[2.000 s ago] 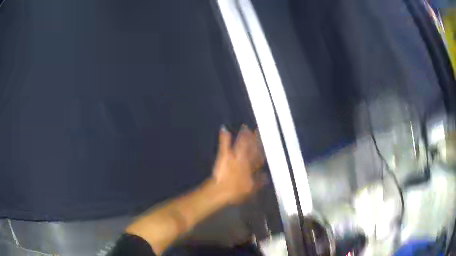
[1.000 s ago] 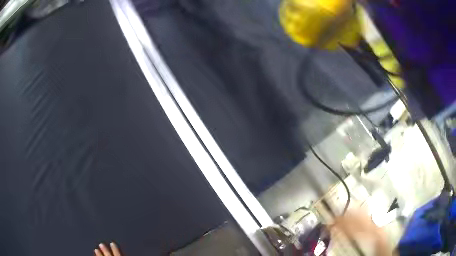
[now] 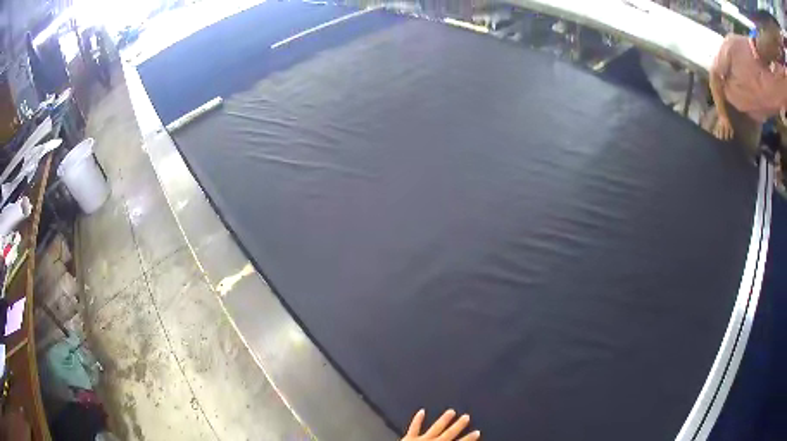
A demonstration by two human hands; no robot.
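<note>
A wide black or dark grey fabric ply [image 3: 483, 198] covers most of the table, with ripples at its left and in its middle and right. My left hand [image 3: 438, 427] is at the bottom edge, cut off at the knuckles, fingers spread at the cloth's near edge and holding nothing. My right hand is out of the picture. The silver-white cutter rail [image 3: 744, 319] runs along the right side. A short pale fabric weight [image 3: 196, 114] lies at the cloth's far left, beside navy fabric [image 3: 194, 73]. A long pale bar [image 3: 326, 27] lies farther back.
The grey table edge [image 3: 285, 344] runs diagonally along the left. Beyond it are the concrete floor [image 3: 164, 293], a white bucket [image 3: 84, 177] and cluttered shelving [image 3: 34, 250]. A person in a pink shirt [image 3: 749, 82] stands at the far right by the rail's end.
The view has swung left, so the rail now shows at the right. The blurred hand near the rail's near end and the yellow object have left view. My left hand stays at the bottom edge.
</note>
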